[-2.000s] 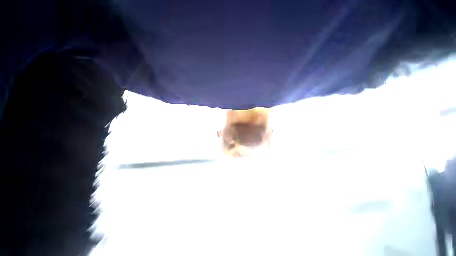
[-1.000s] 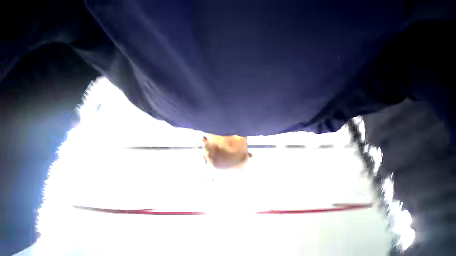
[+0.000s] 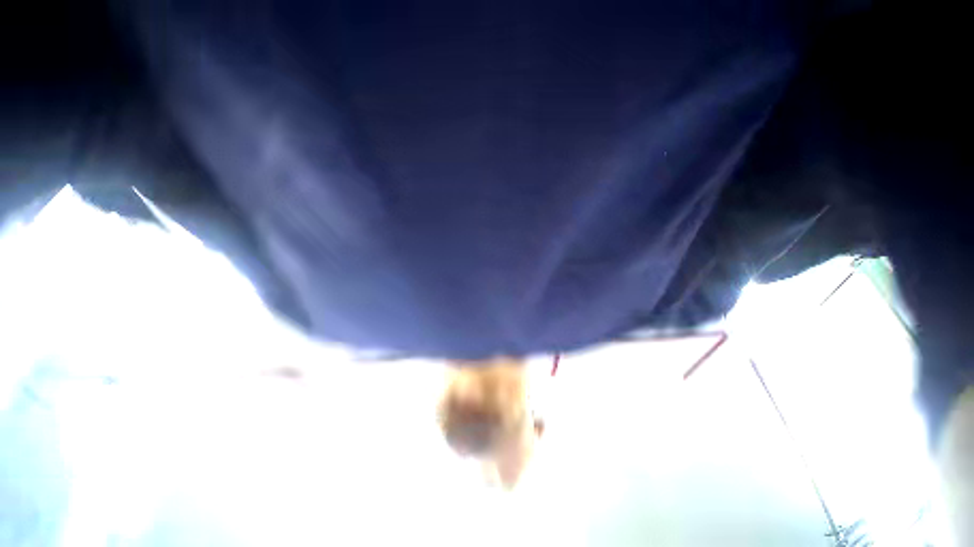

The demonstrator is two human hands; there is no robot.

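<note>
Dark navy cloth (image 3: 470, 182) fills the upper half of the head view, with soft folds and a rounded lower edge. It looks like a garment worn close to the camera. Dark shapes run down both sides. Neither my left hand nor my right hand can be made out. No garment or tool being worked on can be seen.
Below the cloth's edge is a small, blurred, skin-toned shape (image 3: 486, 417), apparently part of a person seen upside down. The background is overexposed white, with thin reddish lines (image 3: 705, 355) and a thin dark line (image 3: 790, 433) at right. A pale beige patch touches the right edge.
The navy cloth's lower edge and the skin-toned shape sit lower in the picture. The long red line across the bottom is gone, and more white background shows at left.
</note>
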